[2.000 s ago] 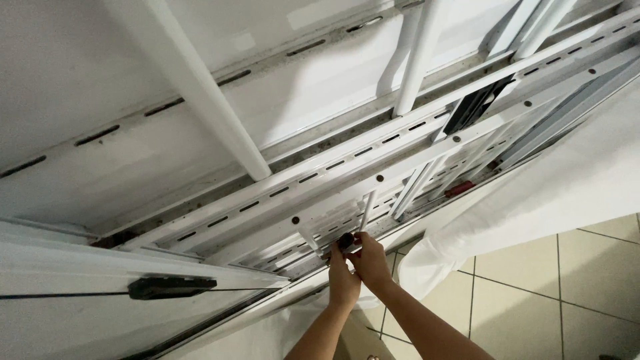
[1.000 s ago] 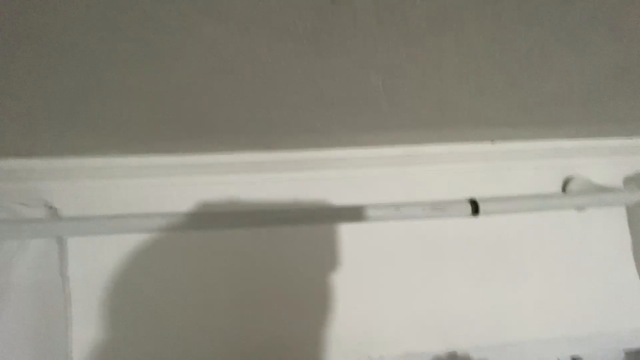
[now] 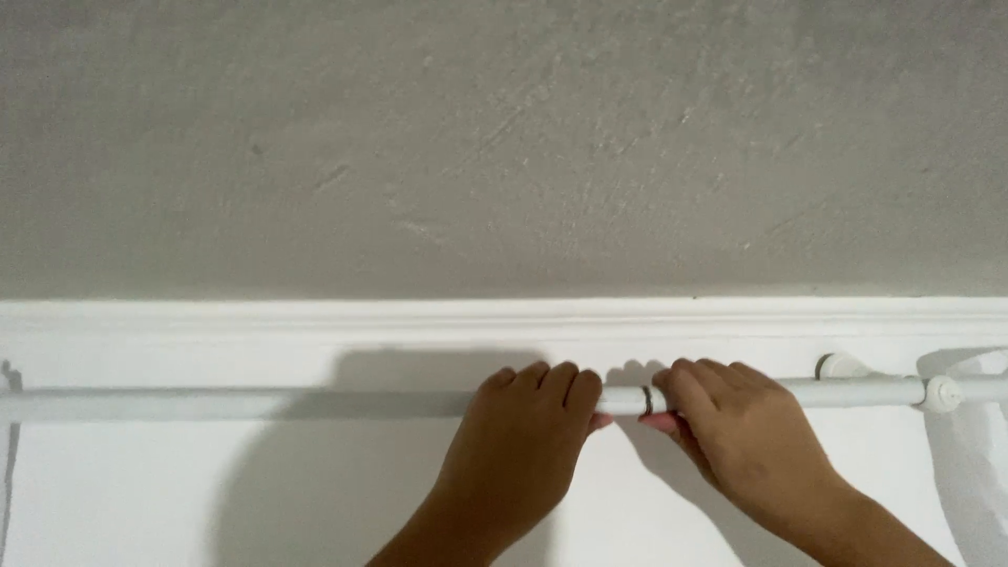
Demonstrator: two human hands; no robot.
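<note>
A white curtain rod (image 3: 236, 403) runs level across the view, below the ceiling trim. My left hand (image 3: 528, 433) is closed around it near the middle, knuckles up, with the thumb underneath. Just to the right, my right hand (image 3: 740, 441) grips the same rod, its thumb also below. Between the two hands a short stretch of rod shows, with a dark ring (image 3: 648, 400) around it beside my right fingertips. The undersides of the grip are partly hidden by both hands.
A white wall bracket (image 3: 844, 366) and a round white knob (image 3: 942, 394) support the rod at the right. White moulding (image 3: 394, 315) borders the grey ceiling (image 3: 488, 150). Shadows of my head and arms fall on the white wall (image 3: 118, 488).
The view has swung from the slatted white metalwork up to the rod. Both hands, absent one second ago, are now on the rod, either side of the dark ring.
</note>
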